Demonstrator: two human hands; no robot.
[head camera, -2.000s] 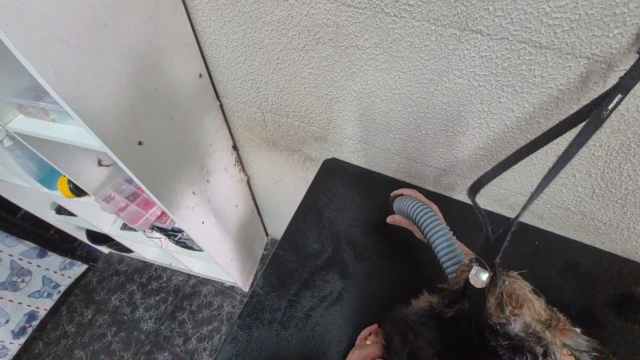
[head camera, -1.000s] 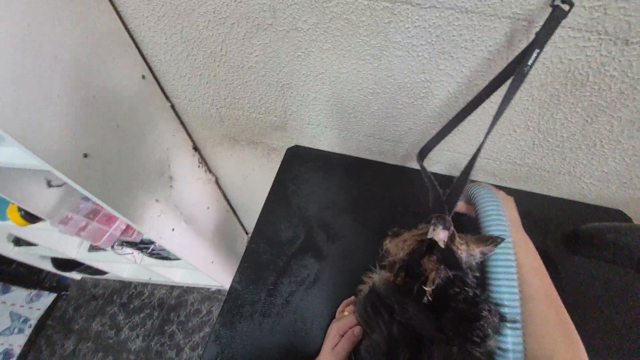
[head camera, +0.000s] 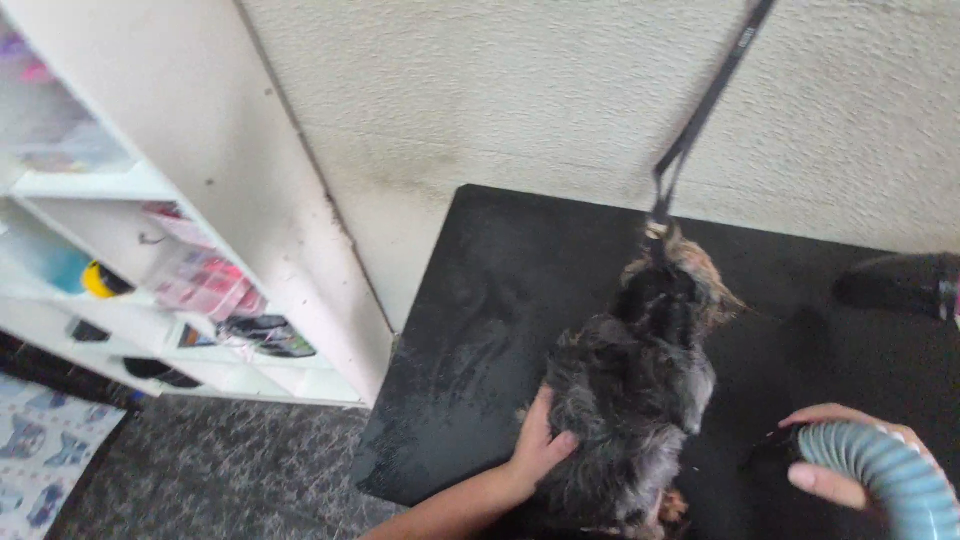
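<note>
A small dog (head camera: 630, 375) with damp dark grey and tan fur stands on a black grooming table (head camera: 487, 300), its head toward the wall. Around its neck runs a black grooming loop strap (head camera: 705, 112) that rises to the upper right. My left hand (head camera: 541, 442) rests against the dog's left flank, thumb on the fur. To the right of the dog, my right hand (head camera: 840, 465) grips the end of a ribbed blue-grey dryer hose (head camera: 877, 457); its dark nozzle points toward the dog's hind part.
A black cylindrical object (head camera: 900, 285) lies on the table at the right. White shelving (head camera: 307, 382) on the left holds a clear box with pink items (head camera: 202, 285) and a yellow-and-black round object (head camera: 105, 279). A textured wall (head camera: 525, 97) stands behind the table.
My right hand and the hose have moved from beside the dog's head to near its hindquarters. The dog's head now faces the wall. The view has shifted.
</note>
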